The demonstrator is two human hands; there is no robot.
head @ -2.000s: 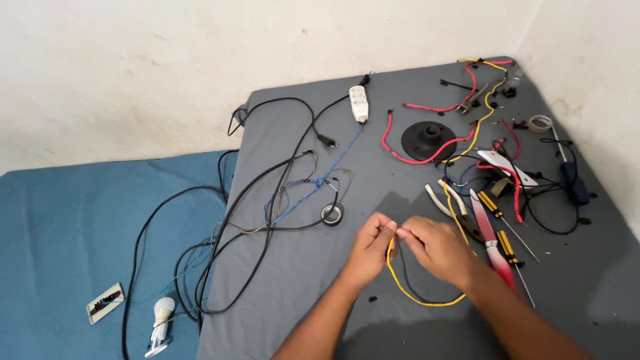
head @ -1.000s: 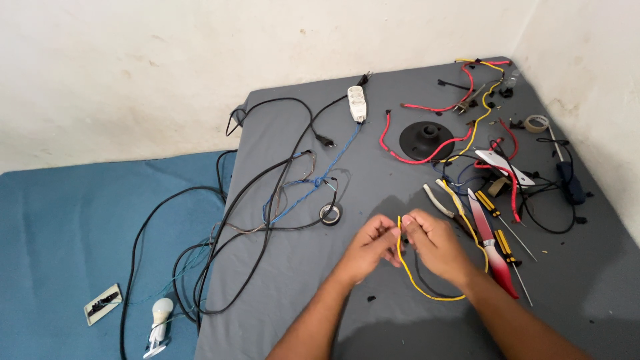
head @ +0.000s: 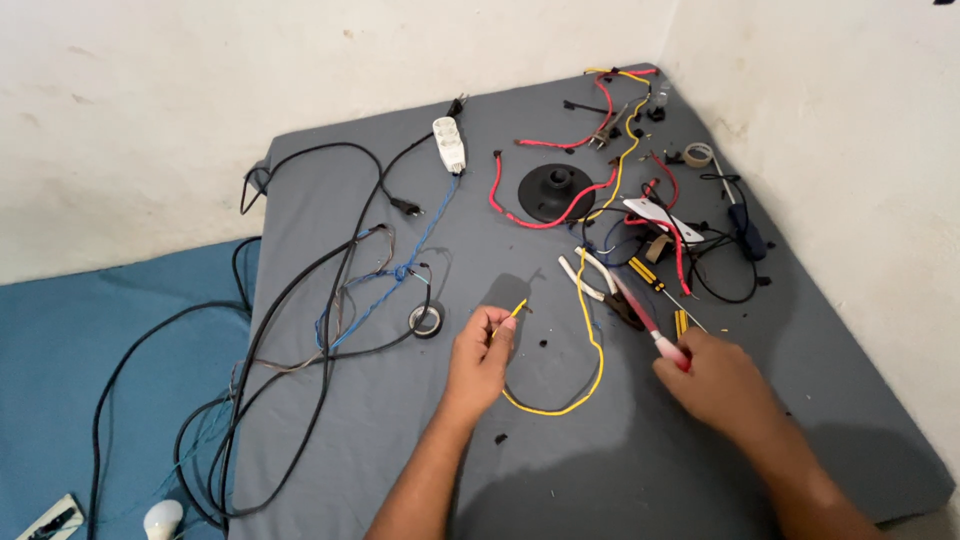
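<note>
My left hand point(head: 481, 358) pinches a yellow insulated wire point(head: 602, 360) close to one end, which points up past the fingertips. From there the wire loops round to the right and up, across a pair of pliers point(head: 589, 279) with white handles. My right hand point(head: 712, 379) grips the handle of a knife point(head: 636, 309) with a red and white blade, which points up and left beside the pliers. Two yellow-and-black screwdrivers lie by this hand: one point(head: 646, 274) just above it, the other point(head: 681, 324) partly hidden behind it.
A black round lamp base point(head: 556, 193), red wires point(head: 529, 223), a white plate point(head: 664, 219) and a blue-handled tool point(head: 746, 232) lie farther back. Leftward are a white socket strip point(head: 449, 144), black cables point(head: 341, 255) and black tape point(head: 426, 321). A bulb point(head: 163, 519) rests on the blue surface.
My right hand has left the yellow wire, moved right and taken hold of the knife, which lay on the grey surface. The left hand still holds the wire.
</note>
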